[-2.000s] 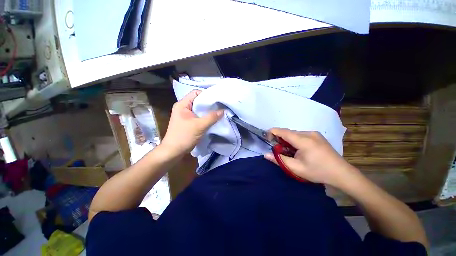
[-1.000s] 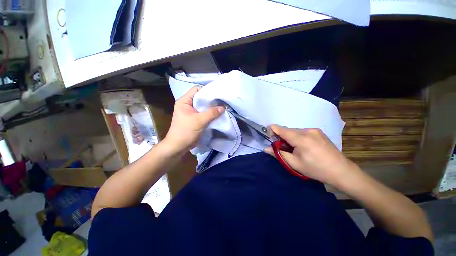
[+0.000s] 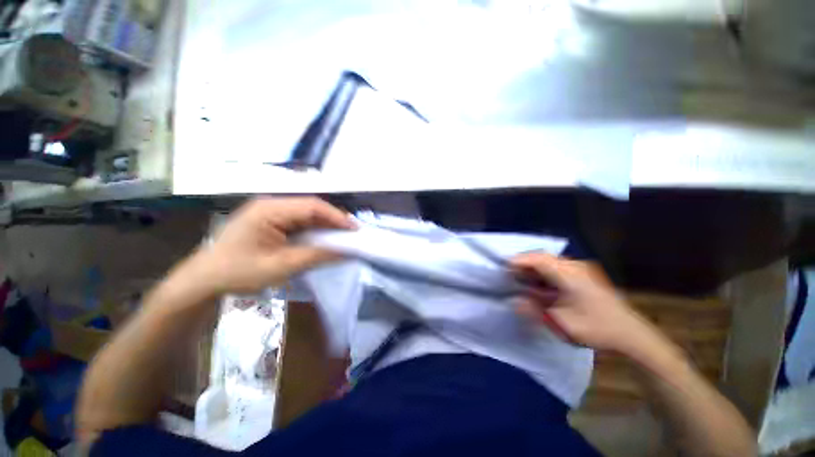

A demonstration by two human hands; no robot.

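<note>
White cloth [image 3: 447,308] with a dark edge strip lies over my lap and is drawn out between my hands, blurred by motion. My left hand [image 3: 281,241] pinches its upper left part between thumb and fingers. My right hand [image 3: 572,299] holds the red-handled scissors [image 3: 556,323] at the cloth's right side. The fingers of my right hand touch the cloth, but blur hides whether they grip it. The scissor blades cannot be made out.
The white table [image 3: 241,170] runs across the front with a navy-edged piece [image 3: 323,129] and pale cloth on it. A sewing machine [image 3: 58,89] stands far left. A narrow box with white scraps [image 3: 246,357] is at left; brown slats [image 3: 670,344] are at right.
The view has tilted up, showing more table. My left hand has moved left and my hands are farther apart. The cloth, bunched before, is now stretched out between them.
</note>
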